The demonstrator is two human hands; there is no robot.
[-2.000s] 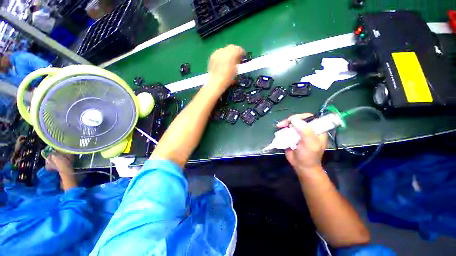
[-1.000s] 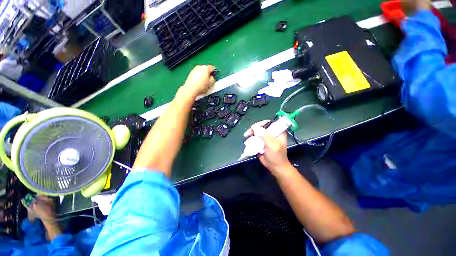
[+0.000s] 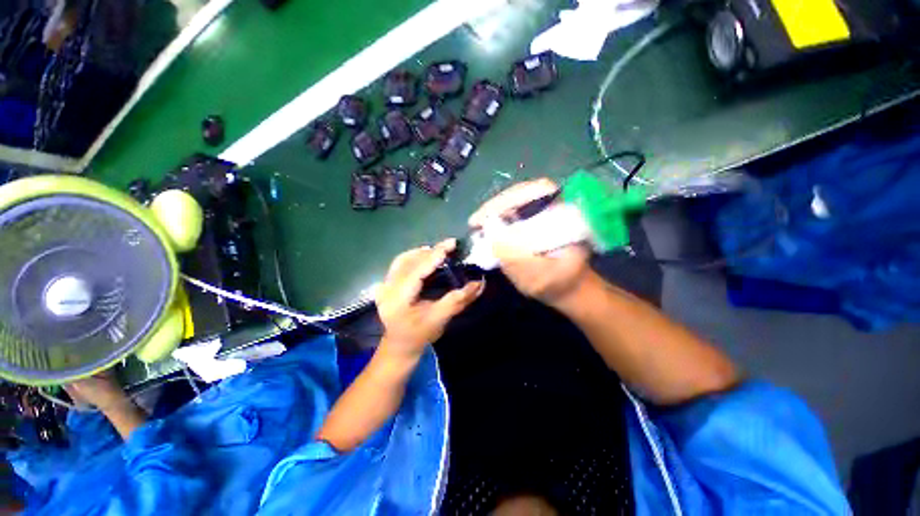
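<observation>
My right hand [image 3: 540,247] is closed around a white dispensing syringe [image 3: 555,228] with a bright green adapter cap [image 3: 603,210] at its rear. The syringe's tip points left towards my left hand [image 3: 419,297]. My left hand holds a small black housing [image 3: 459,270] between thumb and fingers, just off the bench's near edge. The housing is partly hidden by the fingers, and I cannot tell whether the tip touches it. Several black housings [image 3: 394,129] lie grouped on the green bench [image 3: 293,212] beyond my hands.
A yellow-green fan [image 3: 71,292] stands at the left, with a black device [image 3: 227,242] behind it. White tissue [image 3: 590,28] and a black controller [image 3: 767,40] are at the upper right. A clear hose [image 3: 597,111] loops across the bench. Another person's hand [image 3: 96,388] shows below the fan.
My left hand has come back from the far side of the bench to the syringe's tip, holding a housing. The view has shifted closer, and the person at the right is mostly out of view.
</observation>
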